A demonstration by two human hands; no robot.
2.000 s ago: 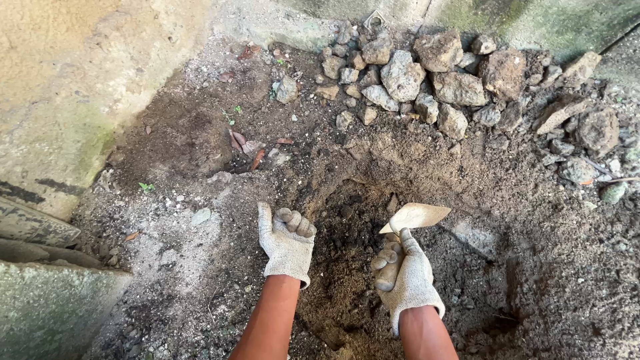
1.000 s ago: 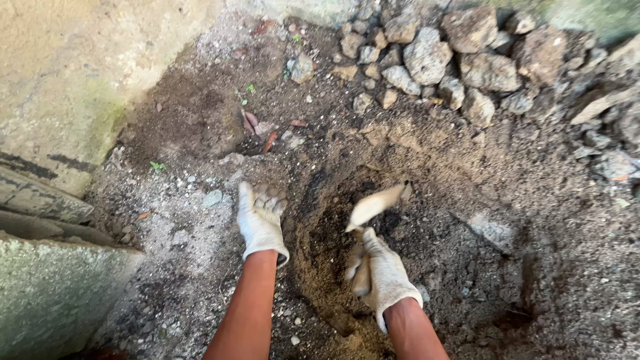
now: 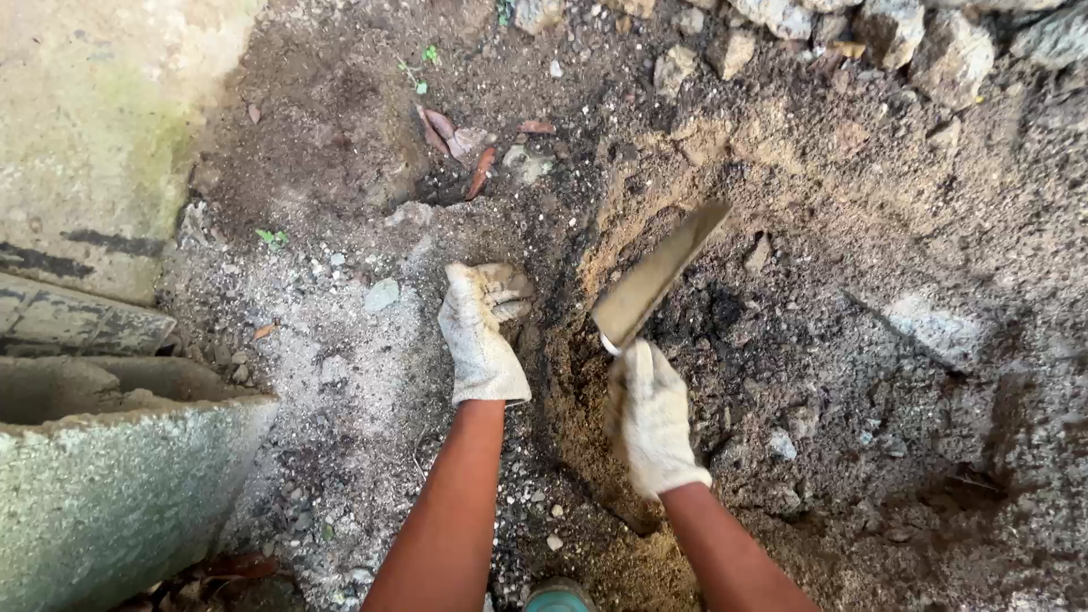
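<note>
My right hand (image 3: 653, 418), in a pale knit work glove, is closed around the handle of a trowel (image 3: 659, 276). The handle is mostly hidden by the glove; the blade, coated with soil, points up and to the right over a dug hollow (image 3: 722, 314) of dark, loose soil. My left hand (image 3: 486, 330), in a matching soiled glove, is by the hollow's left edge with its fingers curled. No object shows in it, and whether it touches the ground I cannot tell.
Rough stones (image 3: 952, 59) lie piled at the top right. A hollow concrete block (image 3: 127, 484) stands at the lower left, beside a concrete slab (image 3: 93, 136). Dry leaves (image 3: 481, 172) lie above my left hand. A shoe tip (image 3: 558, 595) shows at the bottom edge.
The trowel blade, pointing right two seconds ago, now points up and to the right. My left hand's fingers look more curled. The view has moved closer to the ground.
</note>
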